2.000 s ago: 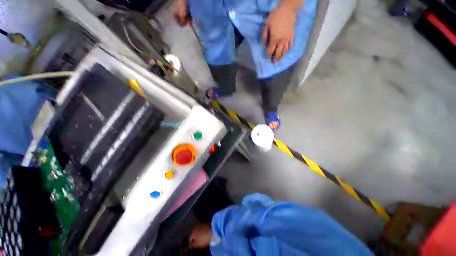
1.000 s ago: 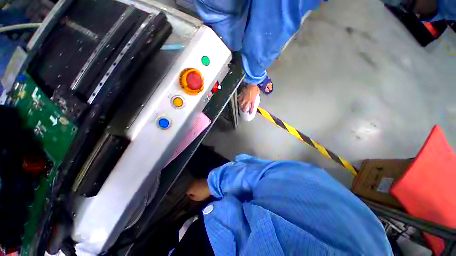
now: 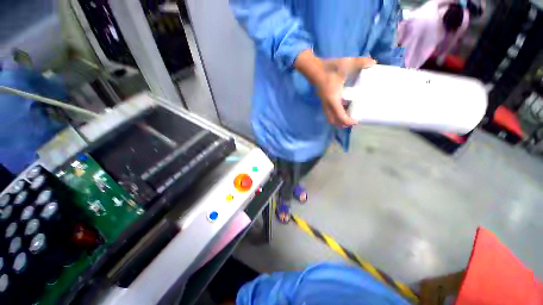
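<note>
The capacitor board (image 3: 107, 202) lies at the lower left, green with several dark cans with silvery tops. It is beside the board machine (image 3: 161, 149) with its black rails. The machine's pale control panel (image 3: 205, 241) has a red emergency stop (image 3: 243, 182) and green, yellow and blue buttons. A blue sleeve (image 3: 321, 289), apparently my right arm's, shows at the bottom edge; my right hand is cut off below it. My left hand is not in view.
A person in a blue smock (image 3: 297, 107) stands beyond the machine, holding a large white bottle (image 3: 420, 99) sideways. A red sheet (image 3: 497, 274) is at the lower right. Yellow-black floor tape (image 3: 339, 247) runs past. A person in pink (image 3: 426, 30) is farther back.
The view has tilted up. The co-worker, earlier reaching down to the white bottle on the floor, now holds it raised. The blue sleeve has sunk towards the bottom edge and its hand has left view.
</note>
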